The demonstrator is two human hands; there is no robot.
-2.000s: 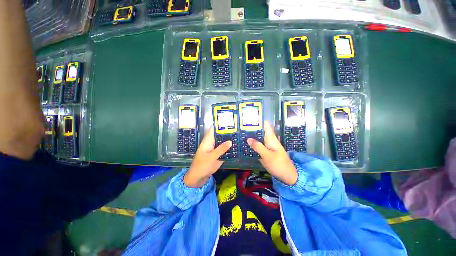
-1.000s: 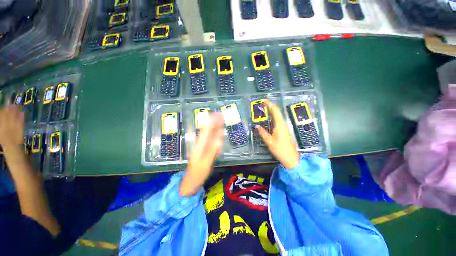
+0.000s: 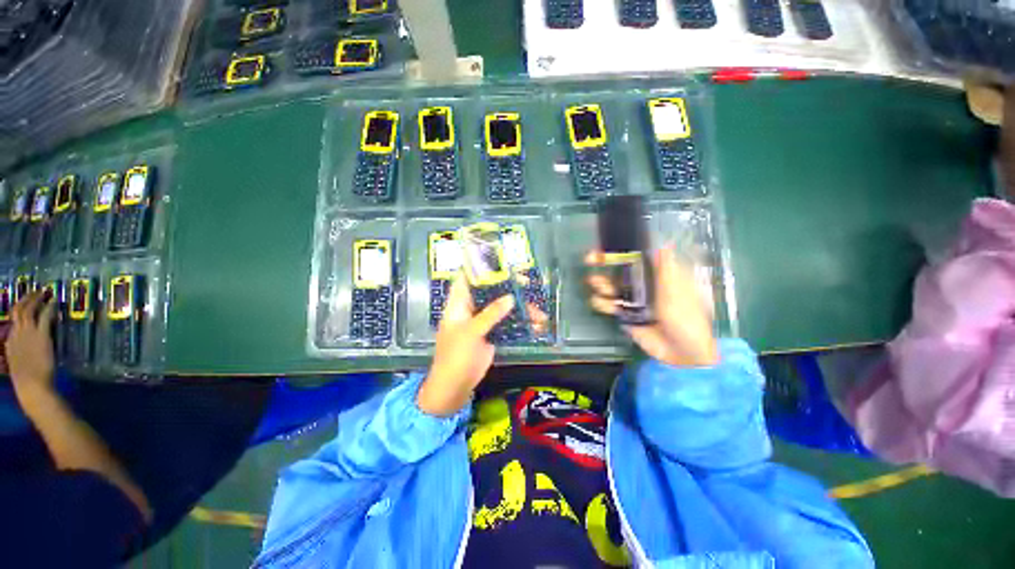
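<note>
My left hand (image 3: 465, 347) holds a keypad phone (image 3: 486, 258) upright, its yellow frame up and its screen pale, over the front row of the clear tray (image 3: 726, 278). My right hand (image 3: 670, 311) holds a second phone (image 3: 622, 239), blurred, with its dark back upward, over the right part of the front row. Two phones with lit screens lie partly hidden behind the phone in my left hand. Another lit phone (image 3: 373, 291) lies in the front left pocket. The back row holds several phones, the rightmost one (image 3: 673, 145) lit, the others dark.
A grey post (image 3: 432, 39) stands behind the tray. Neighbouring phone trays lie left and upper left, beside a thick tray stack (image 3: 84, 78). A whitish tray (image 3: 723, 50) and red stick (image 3: 760, 76) are upper right. Another person's hand (image 3: 30, 333) is left, a pink sleeve (image 3: 946, 356) right.
Both hands now hold phones lifted from the tray's front row; a second ago they were over it. My right hand has moved right. The other person's hand at left has moved down.
</note>
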